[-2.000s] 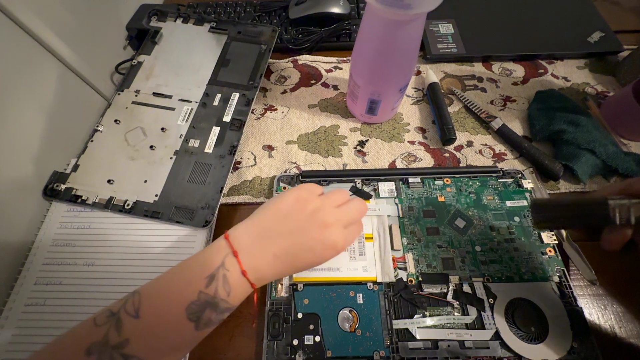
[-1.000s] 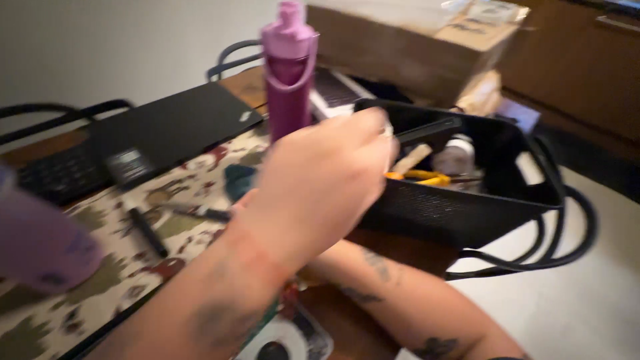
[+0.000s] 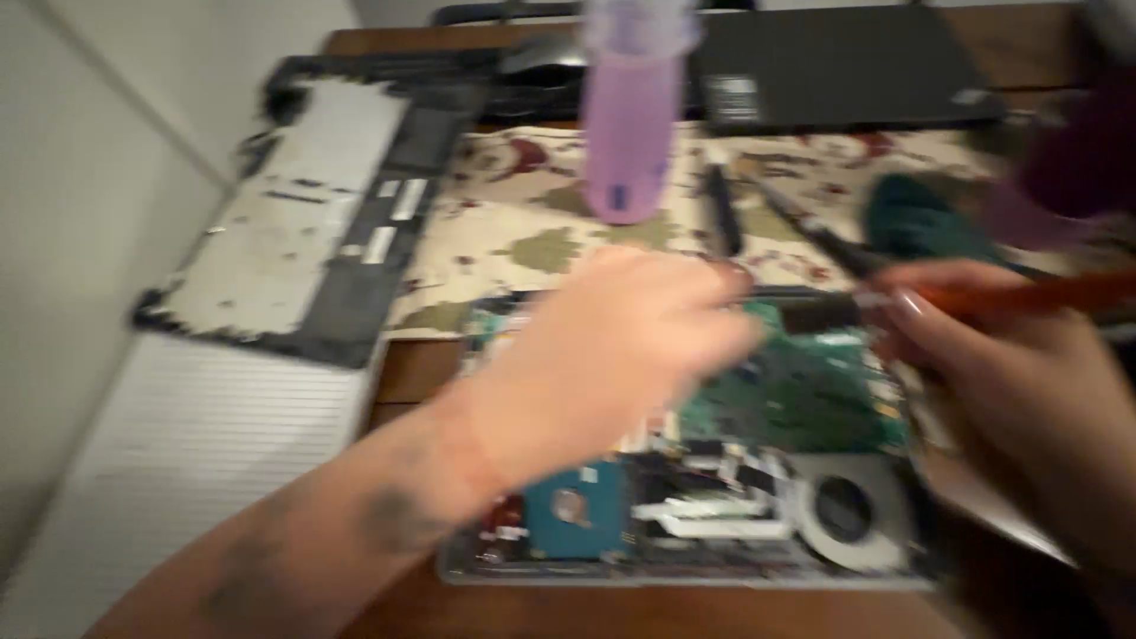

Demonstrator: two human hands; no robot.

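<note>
An opened laptop base lies on the wooden table, with its green circuit board, blue hard drive and cooling fan exposed. My left hand hovers over the left part of the board, blurred; its fingers are curled and I cannot tell whether they hold anything. At the board's upper right, my right hand grips a brush-like tool with an orange-red handle. Its dark head is blurred near the board's upper edge.
The detached laptop bottom cover rests on a lined notebook at left. A purple bottle, a black marker-like object, a slim tool and a teal cloth are on the patterned runner. Behind lies a closed black laptop.
The view has swung from the black bin of tools back to the opened laptop. Both hands, near the bin one second ago, are now over the laptop.
</note>
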